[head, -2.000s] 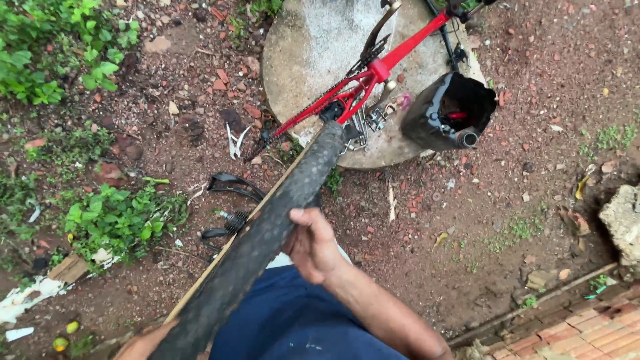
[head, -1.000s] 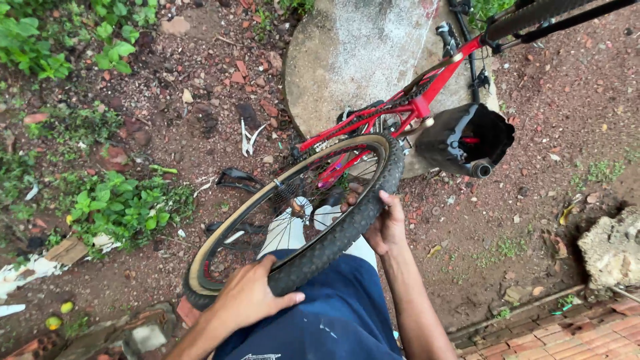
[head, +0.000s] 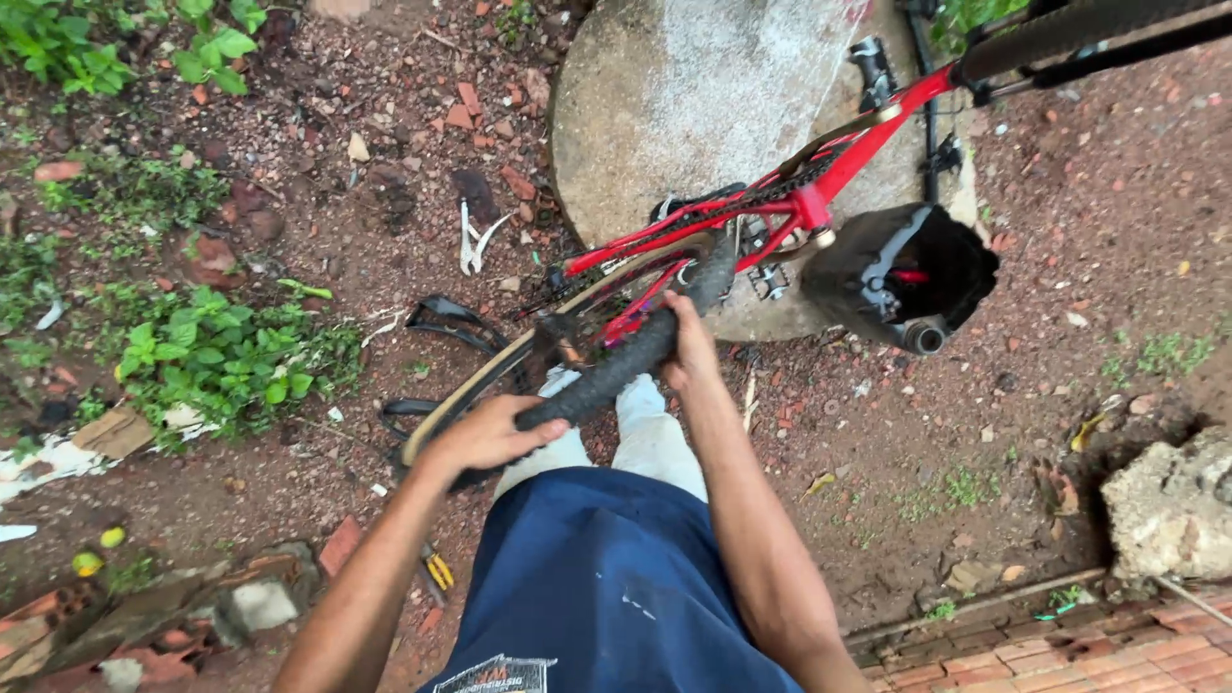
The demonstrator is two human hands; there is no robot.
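Note:
Both my hands hold a bicycle wheel by its knobby black tyre (head: 616, 377) with a tan sidewall. My left hand (head: 491, 433) grips the near left part of the tyre, thumb across the tread. My right hand (head: 691, 342) is closed around the tread on the right. The wheel's far edge lies among the rear stays of a red bicycle frame (head: 847, 159), beside its chain. Blur and the tyre hide much of the hub. The frame's other wheel and fork (head: 1078, 43) reach to the upper right.
A round concrete slab (head: 626, 125) lies under the frame, with a cut black container (head: 847, 289) on its right. Locking pliers (head: 474, 241), black plastic parts (head: 452, 322) and yellow-handled pliers (head: 439, 570) lie on the dirt. A concrete chunk (head: 1169, 505) and bricks (head: 1078, 659) are at the lower right.
The wheel, seen almost edge-on at first and then more from its side, now reaches in among the frame's rear stays. My left hand has come into full view on the tyre.

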